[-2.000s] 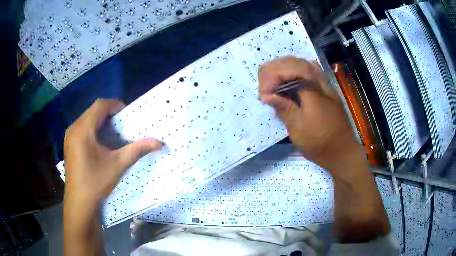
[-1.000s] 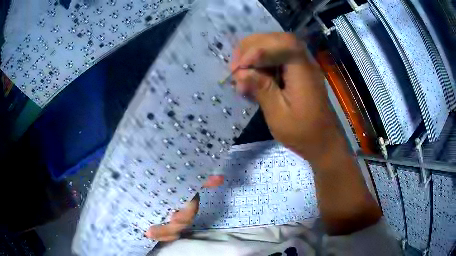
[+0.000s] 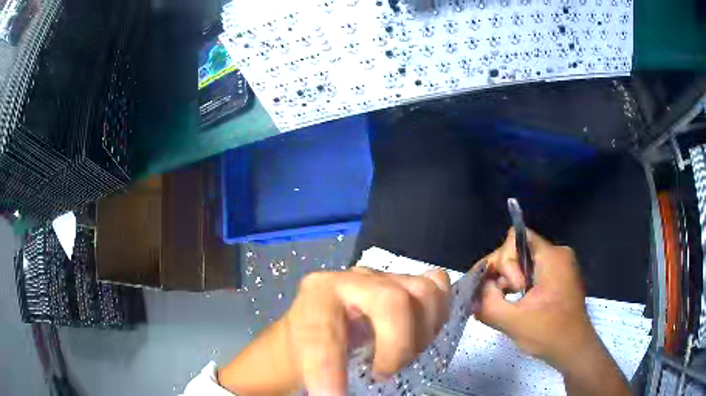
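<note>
A white hole-patterned panel [image 3: 433,348] is tilted steeply between my two hands, seen nearly edge-on. My left hand [image 3: 371,321] grips it from the left, its fingers over the upper part; it is slightly blurred. My right hand [image 3: 534,290] holds the slim dark tweezers [image 3: 520,232], which point up, and its fingertips are at the panel's upper right edge. The lower end of the panel is cut off by the frame. Below the hands lies a lap stack of white panels [image 3: 507,360], partly hidden by the hands and the held panel.
Fanned bench panels [image 3: 449,46] lie on the green bench top [image 3: 232,137]. A smartphone [image 3: 224,100] and tall dark stacks [image 3: 77,108] are at left. Below are a blue bin [image 3: 298,186], an open cardboard box [image 3: 182,232] and loose bits. A rack with an orange-red strip [image 3: 672,271] stands right.
The view has swung left, so the rack is at the right rim and the bin and box show. The held panel has turned from face-on to nearly edge-on. The right hand has moved to its edge.
</note>
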